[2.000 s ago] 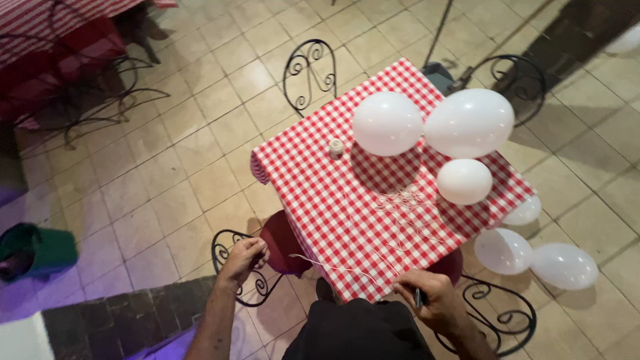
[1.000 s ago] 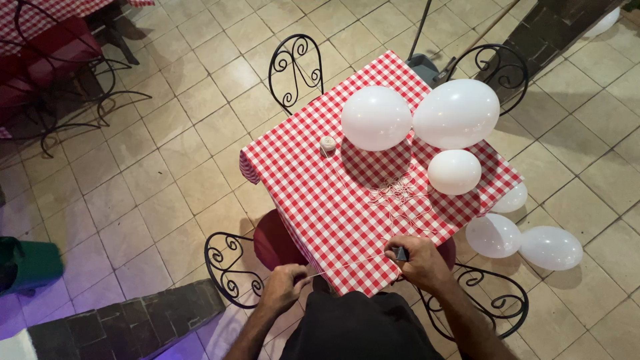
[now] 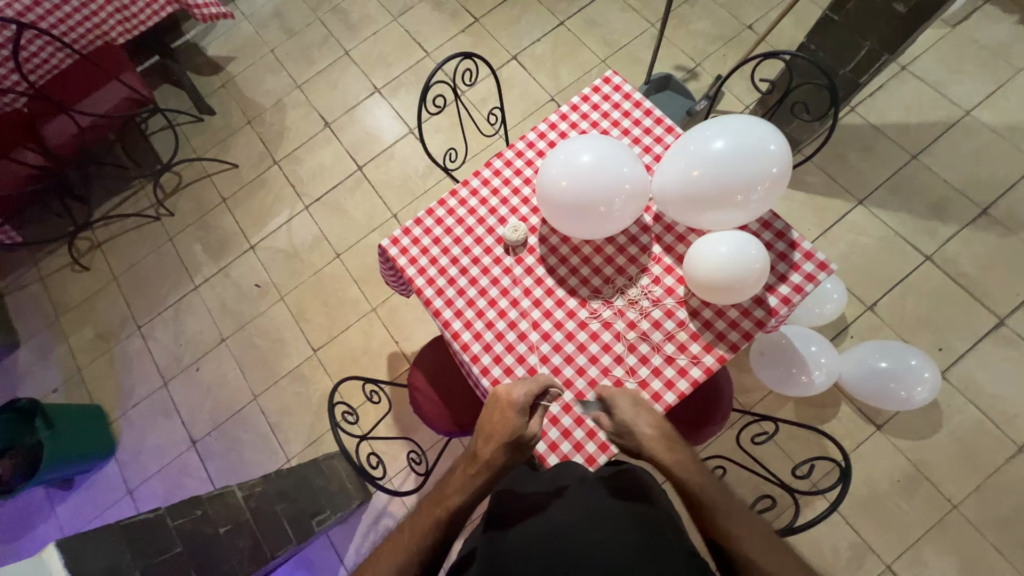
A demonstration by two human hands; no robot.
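At the near corner of the table, my left hand (image 3: 512, 414) is closed on a thin white string (image 3: 547, 397), looped at its fingers. A strand runs from there up to a ball of string (image 3: 515, 233) on the checked tablecloth (image 3: 472, 264). Just to the right, my right hand (image 3: 628, 418) grips a small dark tool (image 3: 590, 406), its kind unclear, pointing toward the left hand. Beyond the hands lies a loose tangle of cut string (image 3: 634, 296). A round white balloon (image 3: 593, 186), a larger one (image 3: 722, 171) and a smaller one (image 3: 726, 267) rest on the table.
More white balloons (image 3: 890, 374) lie on the tiled floor at the right. Wrought-iron chairs (image 3: 462, 112) surround the table. A long-handled dustpan (image 3: 670, 98) stands behind it. At the left are a green bin (image 3: 76, 436) and a low dark stone wall (image 3: 216, 520).
My hands, wide apart two seconds ago with string stretched between them, have come close together at the table's near corner. The balloons have stayed in place on the table.
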